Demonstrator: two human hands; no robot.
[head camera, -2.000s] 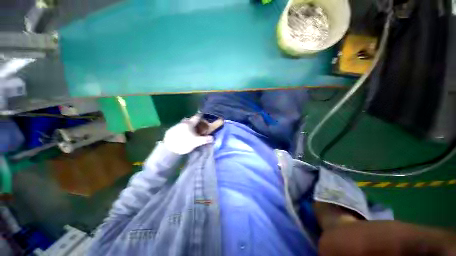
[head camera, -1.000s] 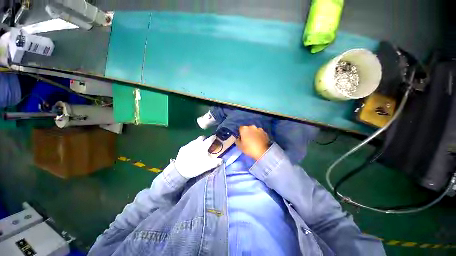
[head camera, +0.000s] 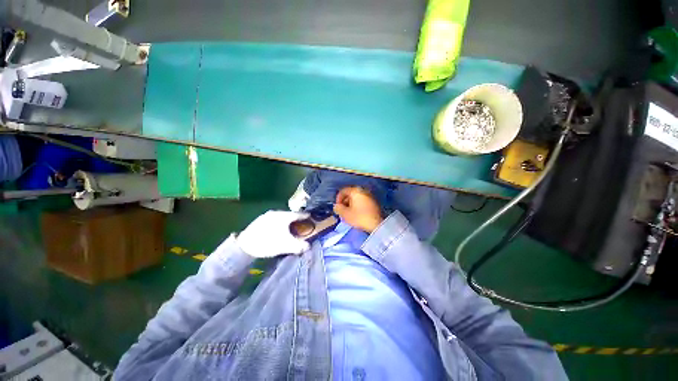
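My left hand (head camera: 271, 234), in a white glove, holds a small dark object with a brown ring (head camera: 302, 228) in front of my stomach, below the bench edge. My right hand (head camera: 359, 209) is bare, with its fingers curled in at the right end of the object. Whether it grips the object or something small is too small to tell. The object's lower edge looks pale.
A teal bench strip (head camera: 297, 97) crosses ahead, with a dark belt (head camera: 334, 22) behind. A cream tub of silvery bits (head camera: 505, 111), yellow sponge tray (head camera: 522, 165), black station (head camera: 595, 186) with grey hose, and yellow-green wrapped bar (head camera: 441, 45) stand right. A cardboard box (head camera: 104, 242) is left.
My right hand, out at the lower right at first, came to the object beside my left hand. Since then its fingers have curled and shifted slightly. The camera view has swung.
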